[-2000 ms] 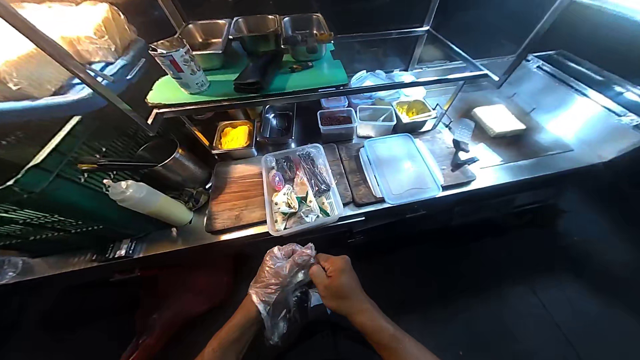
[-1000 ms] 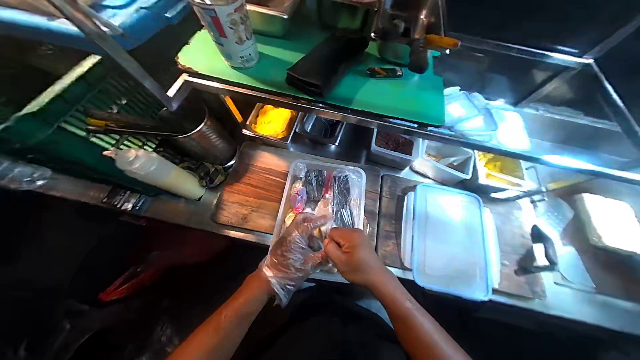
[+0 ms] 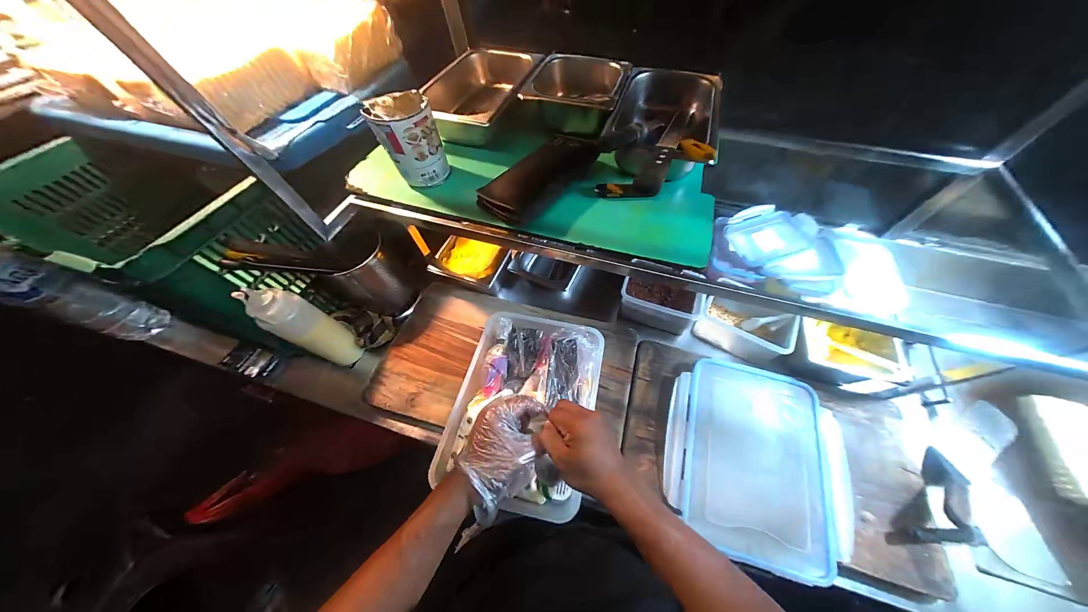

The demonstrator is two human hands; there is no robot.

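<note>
My left hand (image 3: 503, 438), in a clear plastic glove, is over the near part of a translucent plastic container (image 3: 592, 353). Bare and curled, my right hand (image 3: 580, 444) meets the fingers of the left one; what they pinch between them is hidden. Inside the container lie dark plastic-wrapped packets (image 3: 563, 365) and a purple and red wrapper (image 3: 495, 371). The container rests partly on a wooden cutting board (image 3: 425, 361). To its right lies a clear lid with a blue rim (image 3: 756, 467).
A squeeze bottle (image 3: 302, 326) and a metal pot (image 3: 382, 276) stand left. Tubs of food (image 3: 663, 304) line the counter's back. Above, a shelf edge (image 3: 510, 246) carries a green board (image 3: 629, 223), an open can (image 3: 410, 144) and steel pans (image 3: 484, 85). A black-handled scraper (image 3: 952, 497) lies right.
Both hands have moved from in front of the container to over its near part, staying together. The view has shifted.
</note>
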